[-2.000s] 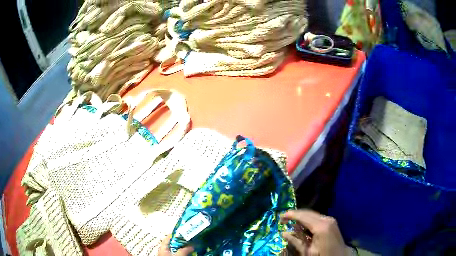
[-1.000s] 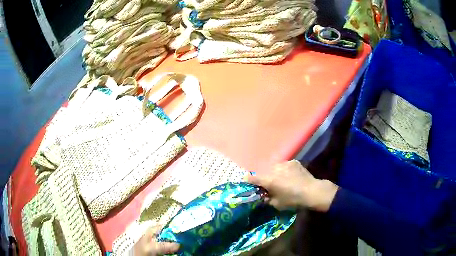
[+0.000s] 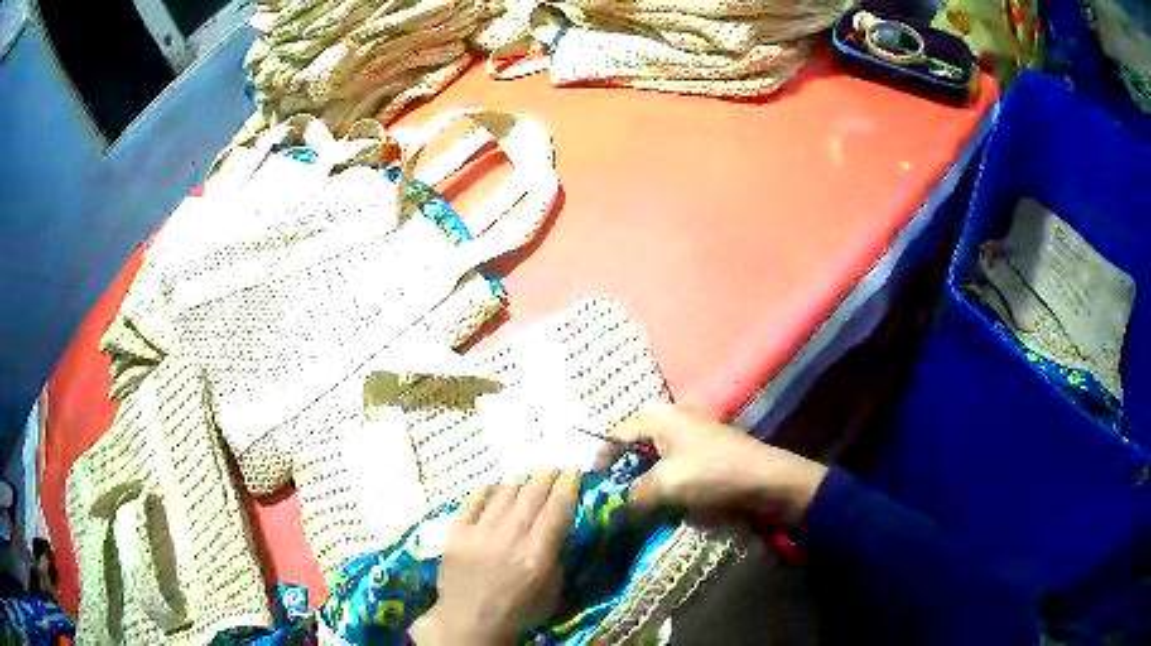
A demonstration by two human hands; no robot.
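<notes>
A cream ribbed tote bag (image 3: 593,360) lies at the table's near edge, with its turquoise flowered lining (image 3: 391,587) bunched at the mouth. My left hand (image 3: 499,555) is on the lining and grips its folds near the bag's edge. My right hand (image 3: 707,469) is at the right end of the lining. A thin dark pointed tip, seemingly thread snips (image 3: 603,437), sticks out from its fingers. The grips are hidden in the hand. The white label is not clearly visible.
More cream bags (image 3: 316,278) lie at the left, one with a raised handle loop (image 3: 537,189). Stacked bags (image 3: 707,51) stand at the back. A black tray (image 3: 909,63) is at the far right corner. A blue bin (image 3: 1010,416) with folded bags stands to the right.
My left hand has moved right and over the lining. The lining is now bunched and its mouth is closed up. A pointed tip now shows at my right hand. The view has shifted.
</notes>
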